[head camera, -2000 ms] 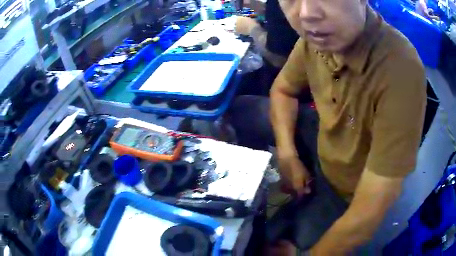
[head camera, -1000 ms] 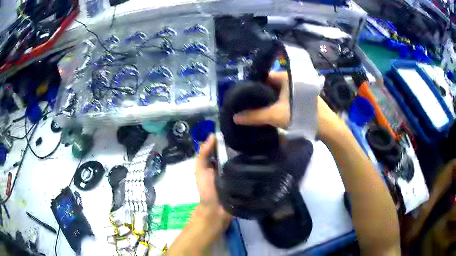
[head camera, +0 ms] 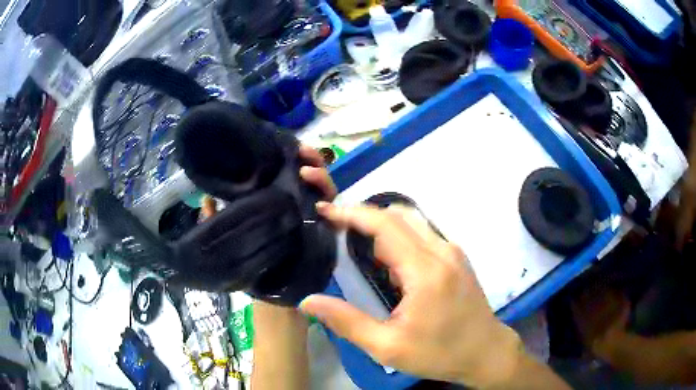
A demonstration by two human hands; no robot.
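Note:
Black over-ear headphones (head camera: 252, 206) are held up left of the blue-rimmed tray, band to the left, padded cups to the right. My left hand (head camera: 314, 171) holds them from behind and below; its fingers show at the cups' right edge, its palm is hidden. My right hand (head camera: 435, 305) has its thumb and index finger spread on the lower cup's right side. A long black oval piece (head camera: 374, 259) lies partly behind my right hand. A loose black ear pad (head camera: 555, 210) lies in the white-lined tray (head camera: 568, 152).
A clear blister tray (head camera: 153, 145) stands behind the headphones. Small blue cups (head camera: 510, 44), black ear pads (head camera: 559, 79) and an orange-edged meter (head camera: 546, 30) lie beyond the tray. Silver cells (head camera: 210, 343) and a round disc (head camera: 146, 299) lie lower left. Another person's arm (head camera: 649, 350) shows at right.
The view has swung from the seated person to the bench, then toward the tray. The headphones have moved left in view, their band now leftward. My right hand has moved to the lower cup's right side.

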